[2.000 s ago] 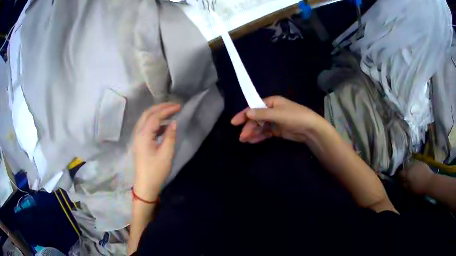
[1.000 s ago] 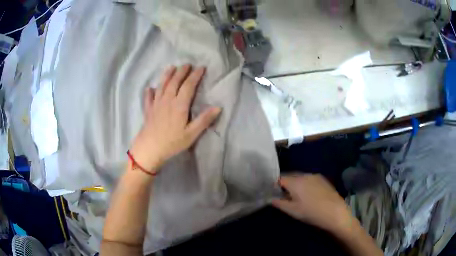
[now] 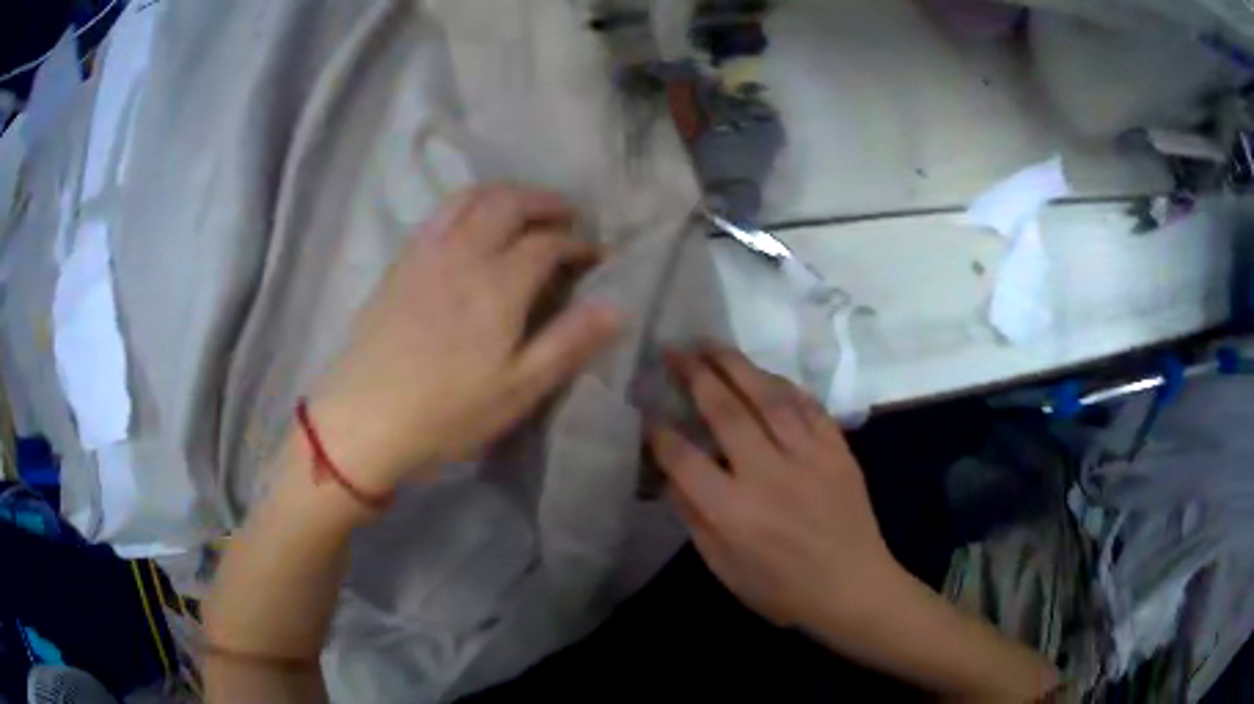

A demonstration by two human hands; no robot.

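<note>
A light grey garment piece (image 3: 454, 550) lies over the front of the machine table and hangs off its edge, bunched between my hands. My left hand (image 3: 468, 316) rests on the cloth with fingers curled; whether it pinches the cloth is blurred. My right hand (image 3: 770, 481) holds the cloth's right edge between thumb and fingers, in front of the machine foot. The presser foot area (image 3: 736, 138) shows grey and brown parts beside the cloth; the needle is hidden. A shiny metal guide (image 3: 754, 237) lies right of the cloth.
A white scrap (image 3: 1020, 248) lies on the machine bed (image 3: 880, 323). A white strip (image 3: 846, 360) hangs at the table edge. A rod with blue clips (image 3: 1121, 388) is at the right edge, above hanging grey strips (image 3: 1183, 509). White sheets (image 3: 91, 330) lie on the left pile.
My right hand has moved up and left from the cloth's lower corner to near the foot. The cloth is now folded and bunched. Earlier, my right hand held a white strip.
</note>
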